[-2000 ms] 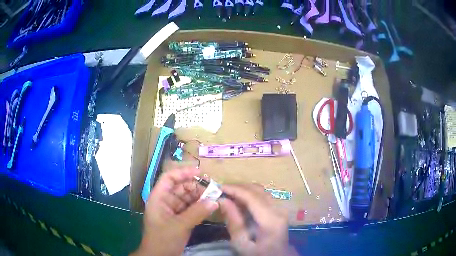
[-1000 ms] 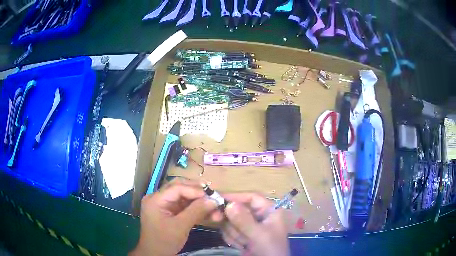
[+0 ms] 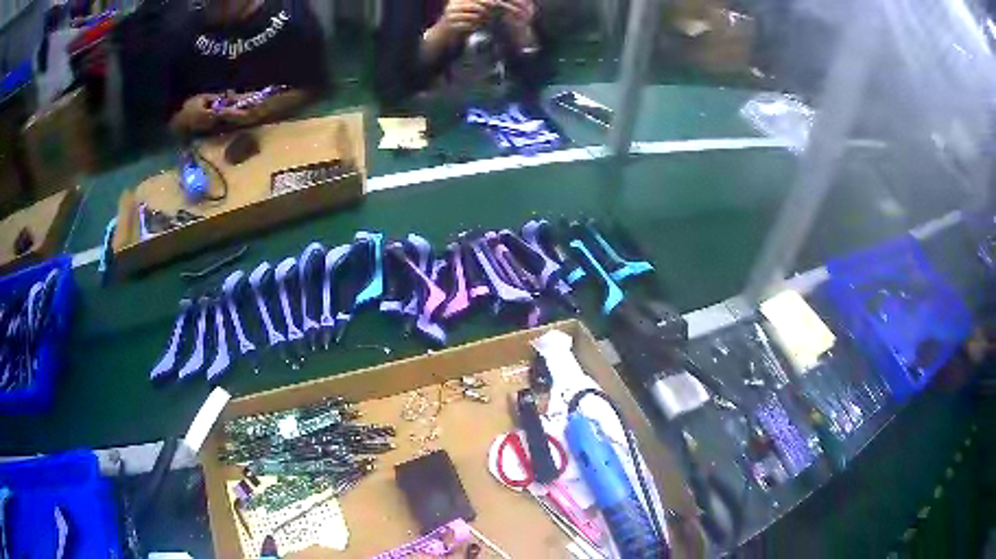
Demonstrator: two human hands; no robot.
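Observation:
Neither of my hands is in the picture; the near part of the tray is cut off by the bottom edge. The cardboard tray (image 3: 415,367) holds a pile of green circuit boards with black ends (image 3: 311,445) at its upper left. A black block (image 3: 434,488) sits in the middle. Part of the pink handle shell (image 3: 442,540) shows at the bottom edge. Red-handled scissors (image 3: 532,460) and a blue power tool (image 3: 612,475) lie on the right. A white perforated sheet (image 3: 311,526) lies below the boards.
A row of purple, pink and teal curved handles (image 3: 328,286) lies beyond the tray. Blue bins stand left (image 3: 49,508) and right (image 3: 904,317). Another cardboard tray (image 3: 251,227) and two people (image 3: 235,66) are across the bench. A slanted pale post (image 3: 814,164) rises at right.
The view has tipped up and turned, so the tray sits lower in the picture and the far bench and people show. My hands and what they held have left the picture.

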